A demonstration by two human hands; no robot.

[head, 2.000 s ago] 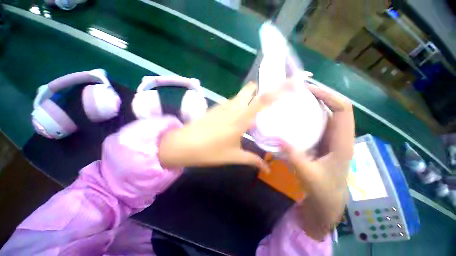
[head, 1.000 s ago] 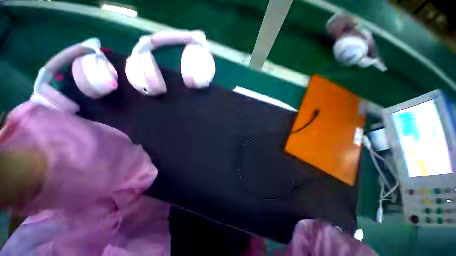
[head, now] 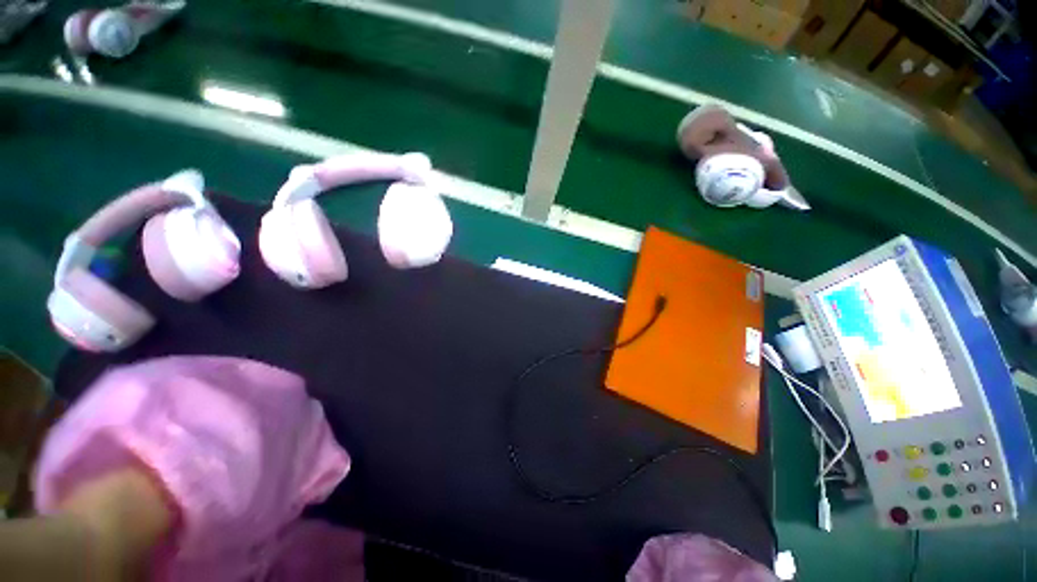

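Two pink and white cat-ear headphones stand on the black mat (head: 426, 387) at its far left: one at the left edge (head: 191, 252), one beside it (head: 415, 225). A thin black cable (head: 514, 423) lies curved on the mat, its plug end on the orange pad (head: 688, 341). My left hand (head: 80, 540) is at the lower left, blurred and cut off by the picture's edge; only the wrist area shows past the pink sleeve, so its fingers are hidden. My right hand is out of the picture; only its pink sleeve shows at the bottom.
A tester (head: 910, 387) with a lit screen stands at right, a coiled white cable (head: 836, 438) beside it. A white post (head: 563, 108) rises behind the mat. The green conveyor (head: 455, 102) carries folded headphones (head: 733, 165). Cartons (head: 893, 51) are at the far right.
The headphones held in both hands two seconds ago are gone from my visible arms. My hands have parted to the lower edges. Headphones now show on the conveyor behind the orange pad.
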